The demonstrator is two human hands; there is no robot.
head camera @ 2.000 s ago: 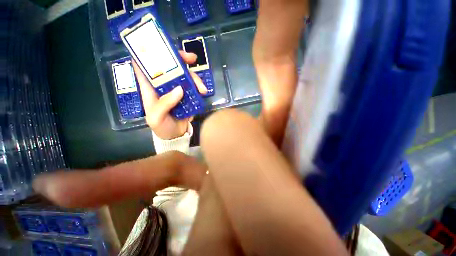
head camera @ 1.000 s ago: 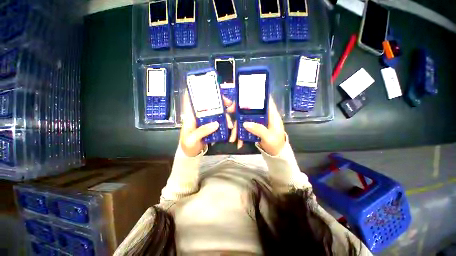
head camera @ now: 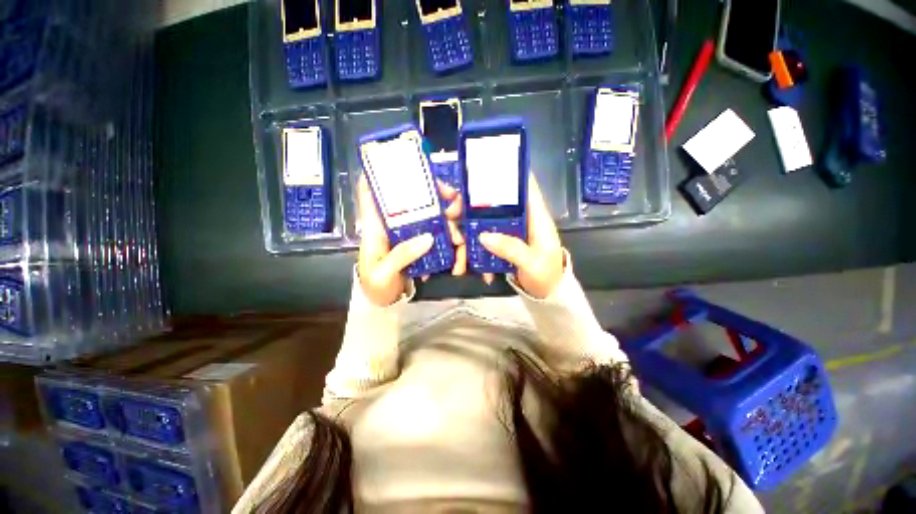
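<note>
My left hand [head camera: 387, 263] holds a blue keypad phone [head camera: 404, 191] with a lit white screen and a pale gold border, its thumb on the keys. My right hand [head camera: 534, 246] holds a second blue keypad phone [head camera: 494, 186] with a lit white screen and a dark border, its thumb also on the keys. Both phones are side by side over the front edge of the clear blister tray [head camera: 382, 105]. In its front row lie a lit phone [head camera: 305, 181] at left, a dark-screened phone [head camera: 441, 131] partly hidden behind my hands, and a lit phone [head camera: 611, 146] at right.
Several dark-screened phones lie in the back row. Right of the tray are a red pen [head camera: 690, 88], white card [head camera: 718, 142], black block [head camera: 709, 190], white block [head camera: 790, 139], smartphone [head camera: 749, 38] and blue pieces [head camera: 857, 118]. Stacked trays [head camera: 85, 201], a carton [head camera: 271, 392] and a blue stool [head camera: 778, 402] stand around.
Since two seconds ago, the blurred arm and large blue shape have left the near view, and both hands now show with phones. Over the last second, the hands and phones have barely moved; the view shifted slightly.
</note>
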